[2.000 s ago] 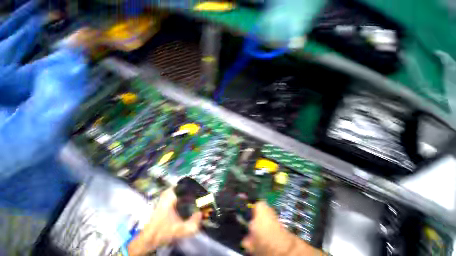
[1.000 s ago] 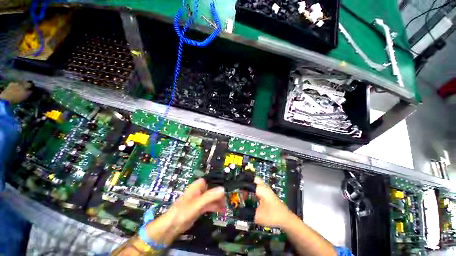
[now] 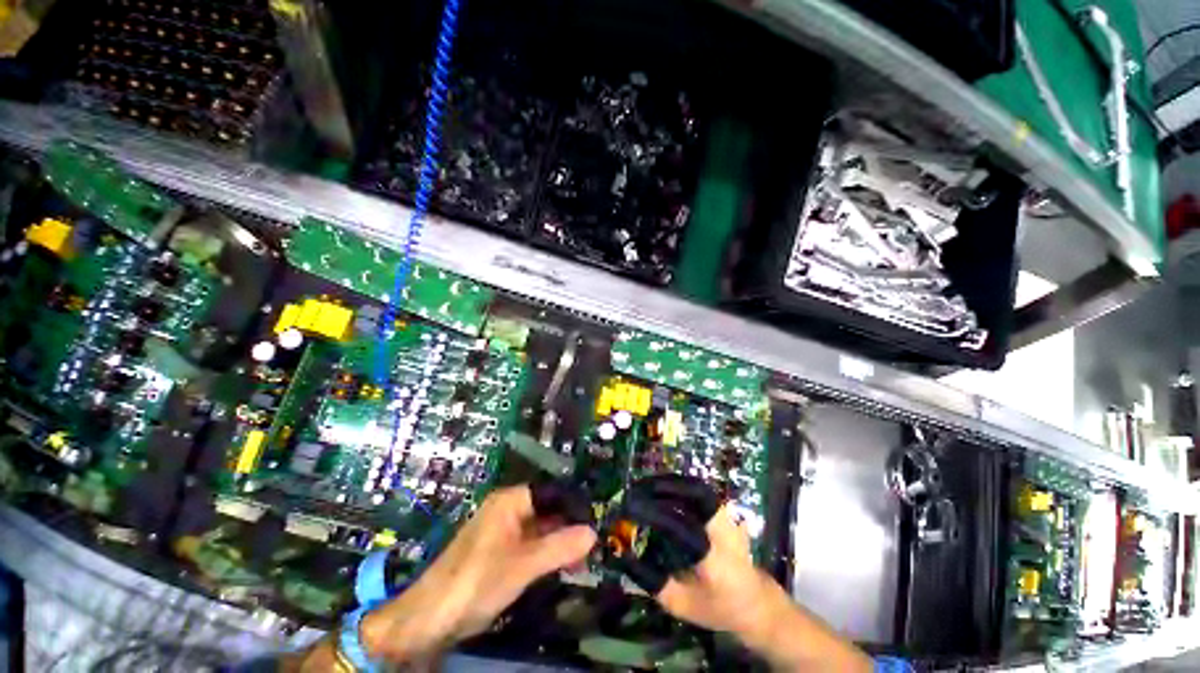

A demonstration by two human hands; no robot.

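A green circuit board [image 3: 704, 427] with yellow blocks lies in a black carrier in front of me. My left hand [image 3: 490, 559], with a light blue wrist band, is over its near left part. My right hand [image 3: 721, 579] is over its near right part. Black patches cover the fingers of both hands; I cannot tell whether these are finger covers or held parts. A small orange piece [image 3: 623, 536] shows between the hands, close to the left thumb. Whether it is held or sits on the board cannot be told. The fingertips are hidden in the black.
More boards [image 3: 408, 394] in carriers stand to the left, others [image 3: 1040, 539] at the far right. A metal rail [image 3: 526, 270] runs behind them. Beyond it are bins of dark components [image 3: 619, 171] and a bin of silver-white strips [image 3: 882, 243]. A blue coiled cord [image 3: 424, 197] hangs across the line.
The view has sharpened and shifted. Both hands stay over the same board; the right fingers have curled inward and the black patches have changed shape. The coworker's hand at the left has left the picture.
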